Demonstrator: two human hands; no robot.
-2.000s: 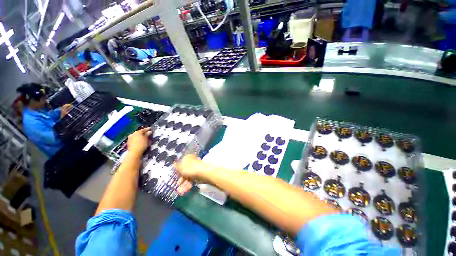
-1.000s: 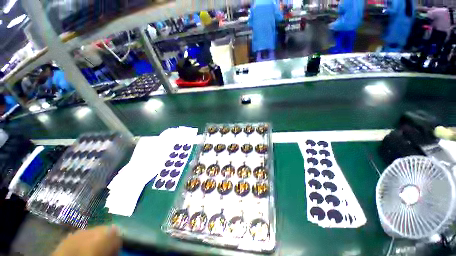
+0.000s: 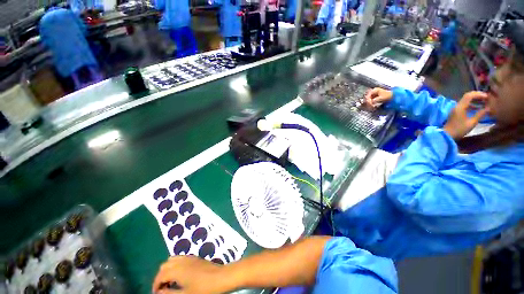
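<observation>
A white sticker sheet [image 3: 196, 223] with two columns of black notched discs lies on the green bench. My right hand [image 3: 192, 275] is over the sheet's near end, at the bottom edge of the picture. Its fingers are curled and partly cut off. A small dark patch shows at the fingertips, and I cannot tell if they hold anything. A clear blister tray [image 3: 46, 258] of round modules with gold-orange circuitry is at the lower left, cut off by the edge. My left hand is out of the picture.
A white desk fan [image 3: 267, 204] stands right of the sheet, with a black cable [image 3: 319, 155] beyond it. A person in a blue smock [image 3: 454, 178] sits at the right, one hand at another tray [image 3: 345, 97]. The green conveyor [image 3: 172, 131] runs behind the pale rail.
The view has swung right, from the stacked tray at the left to the fan and the neighbouring person. My right hand has left that tray and is now at the sticker sheet.
</observation>
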